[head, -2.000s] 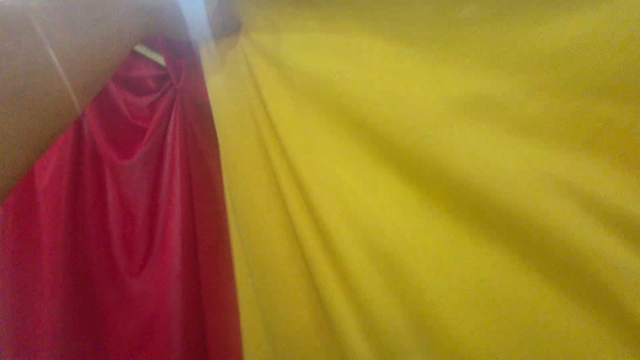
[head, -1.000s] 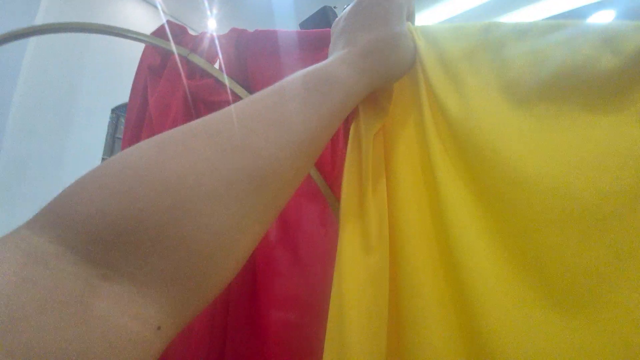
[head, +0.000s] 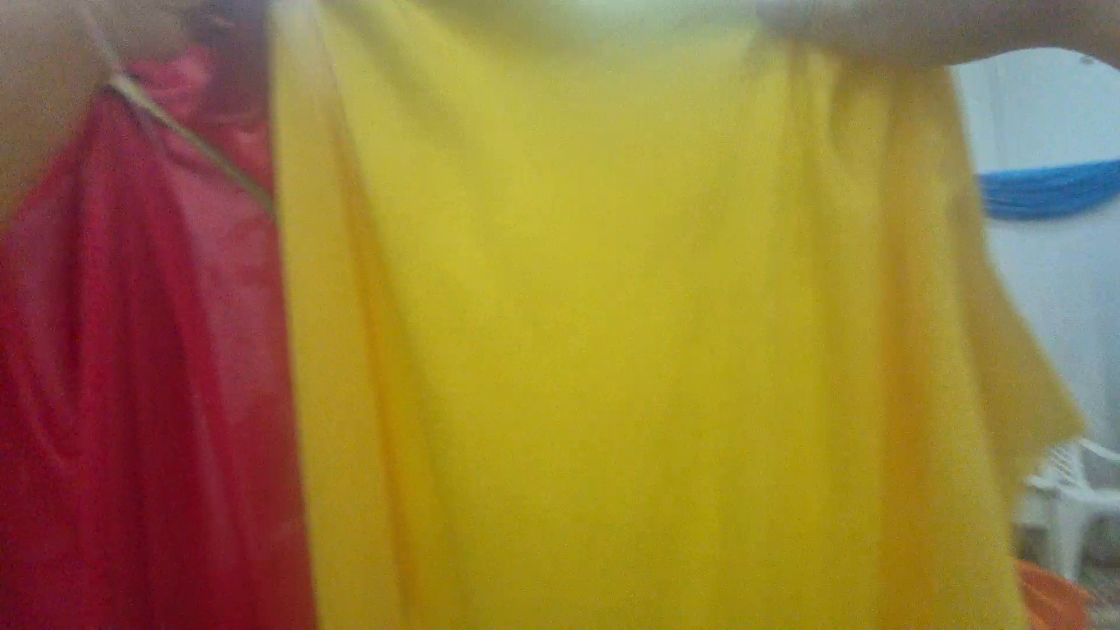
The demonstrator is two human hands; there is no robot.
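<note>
A large yellow cloth (head: 595,332) hangs in folds across the middle of the head view. My right hand (head: 805,26) grips its upper edge at the top right, with the forearm reaching in from the right. At the top left is my left hand (head: 188,22), blurred and partly cut off by the frame; it is beside the yellow cloth's left corner, and its grip cannot be made out. A red cloth (head: 166,367) hangs at the left, below the left arm. Across the red cloth runs a thin pale hoop or rod (head: 197,140), which passes out of sight behind the yellow cloth.
Behind the cloth on the right, a blue draped fabric (head: 1050,191) hangs against a pale wall (head: 1050,105). A white plastic chair (head: 1072,490) stands at the lower right, with something orange (head: 1050,599) below it.
The right hand and forearm now show at the top right, on the yellow cloth. The view has shifted; the cloth's right side and the room behind it have come into sight.
</note>
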